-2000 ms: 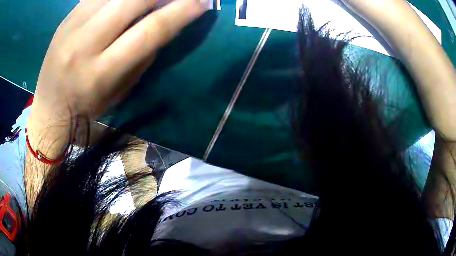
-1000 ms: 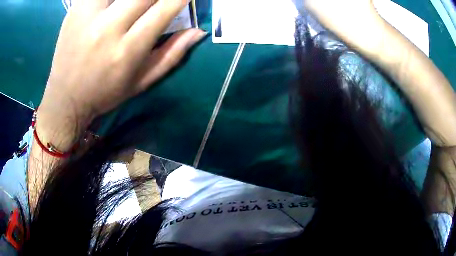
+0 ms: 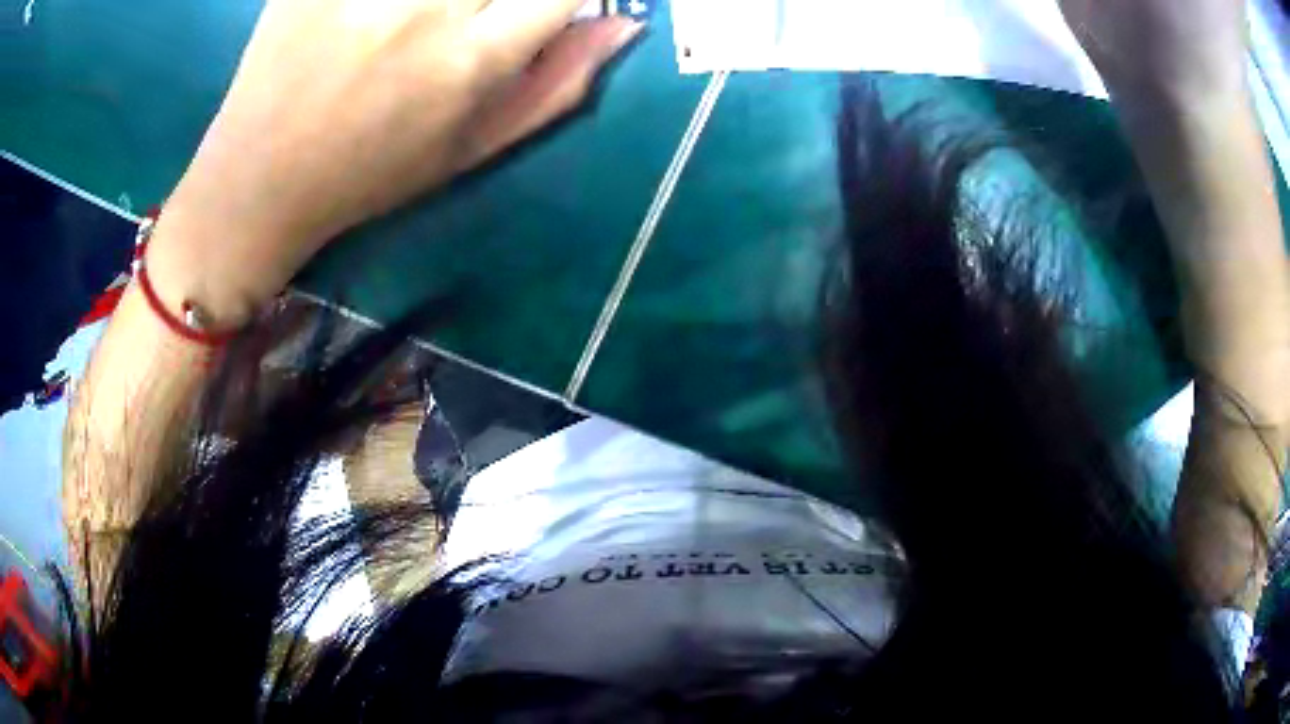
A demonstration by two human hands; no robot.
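A white sheet [image 3: 891, 36] lies on the green mat at the top, cut off by the picture's edge. My left hand [image 3: 382, 113] is at the upper left, palm down, with its fingers partly cut off by the top edge. A small shiny piece [image 3: 632, 7] shows at its fingertips; whether the fingers grip it cannot be told. My right hand [image 3: 1153, 28] is at the upper right, beside the sheet's right part. Only its wrist side shows and its fingers are out of the picture.
The green mat [image 3: 566, 226] has a pale seam line [image 3: 647, 234] running to its front edge. Dark hair [image 3: 962, 368] hangs across the view and hides part of the mat. A printed white garment [image 3: 608, 552] and a brown cardboard-like thing [image 3: 389, 488] are below the edge.
My left hand has moved up and right since one second ago. My right hand has moved right and up, uncovering more of the white sheet. The view has shifted slightly.
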